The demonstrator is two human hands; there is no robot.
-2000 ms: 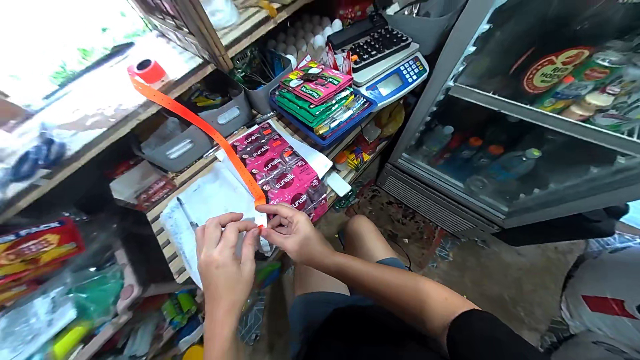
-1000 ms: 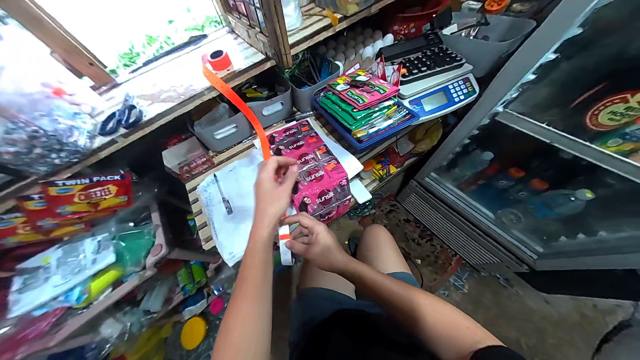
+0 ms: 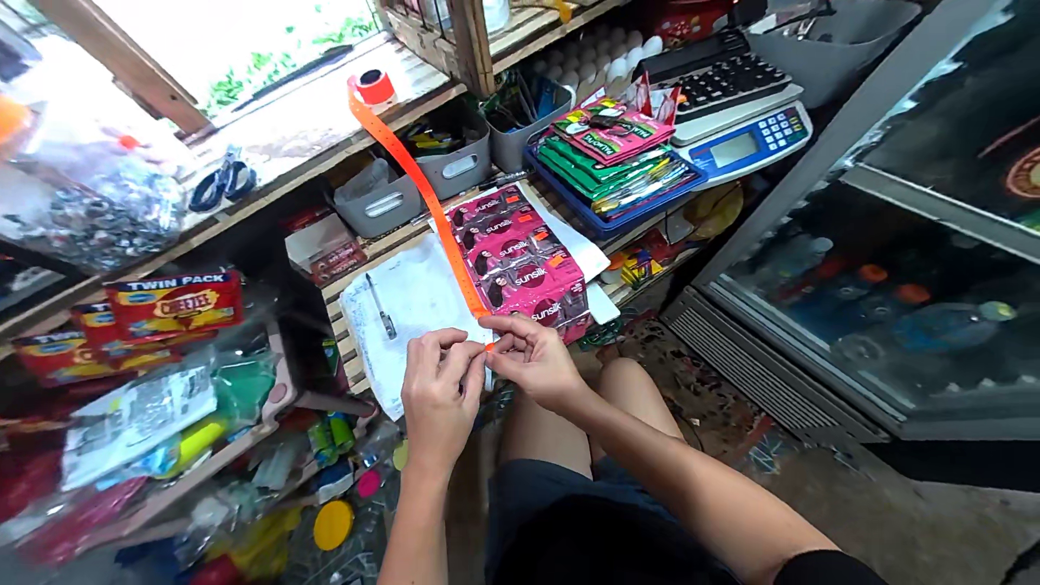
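An orange strip of price labels point(image 3: 422, 183) runs from its roll point(image 3: 374, 88) on the window ledge down to my hands. My left hand point(image 3: 445, 378) and my right hand point(image 3: 532, 357) meet at the strip's lower end, fingertips pinched around a small orange piece. Right beside them lies a sheet of pink Sunsilk sachets point(image 3: 528, 264), several bearing small orange stickers. Under and left of the strip are white paper sheets point(image 3: 406, 280) with handwriting, and a pen point(image 3: 380, 307) rests on them. The strip's very end is partly hidden by my fingers.
A blue tray point(image 3: 617, 223) of stacked sachets stands beside a scale point(image 3: 743, 150) with a calculator point(image 3: 731, 89) on it. Grey baskets point(image 3: 382, 207) sit under the ledge, where scissors point(image 3: 223, 180) lie. A glass-door fridge point(image 3: 861, 284) stands at right, snack packs point(image 3: 175, 305) at left.
My left hand was over the strip beside the sachets one second ago; it has come down to meet my right hand at the strip's end.
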